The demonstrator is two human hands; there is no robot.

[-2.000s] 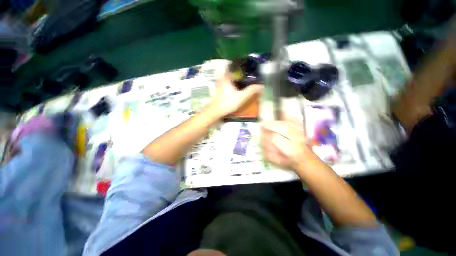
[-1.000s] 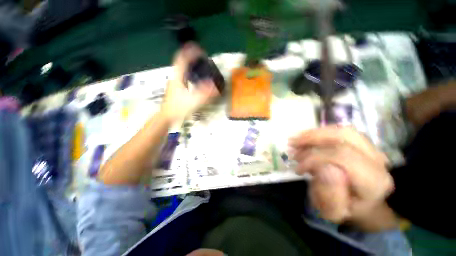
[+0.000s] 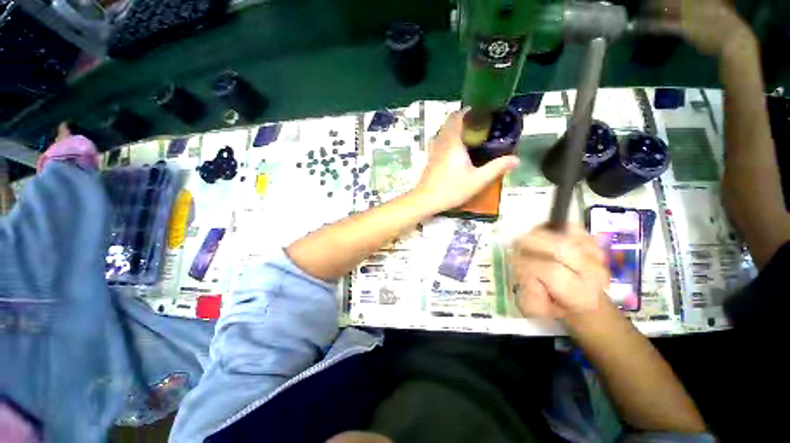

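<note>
The green press [image 3: 495, 65] stands at the bench's back edge. Its brass-coloured ram tip [image 3: 475, 135] is down at a black cylindrical housing [image 3: 505, 128]. My left hand [image 3: 455, 169] holds this housing on the orange pad [image 3: 482, 201], which it partly covers. My right hand [image 3: 561, 270], slightly blurred, is closed around the lower end of the press lever [image 3: 578, 130]; the lever's end is hidden in the hand. Two more black housings [image 3: 630, 164] stand to the right, one partly behind the lever.
A lit smartphone [image 3: 617, 251] lies right of my right hand. Small dark discs [image 3: 327, 164] and black rings [image 3: 218, 164] lie left. A clear tray [image 3: 139, 221] is beside a neighbour's sleeve [image 3: 52, 229]. Several housings [image 3: 405, 52] stand on the green surface. Another person's arm [image 3: 752, 130] reaches along the right.
My left hand has moved right with the dark housing, from left of the pad onto it under the ram. My right hand still grips the lever and appears farther from the camera.
</note>
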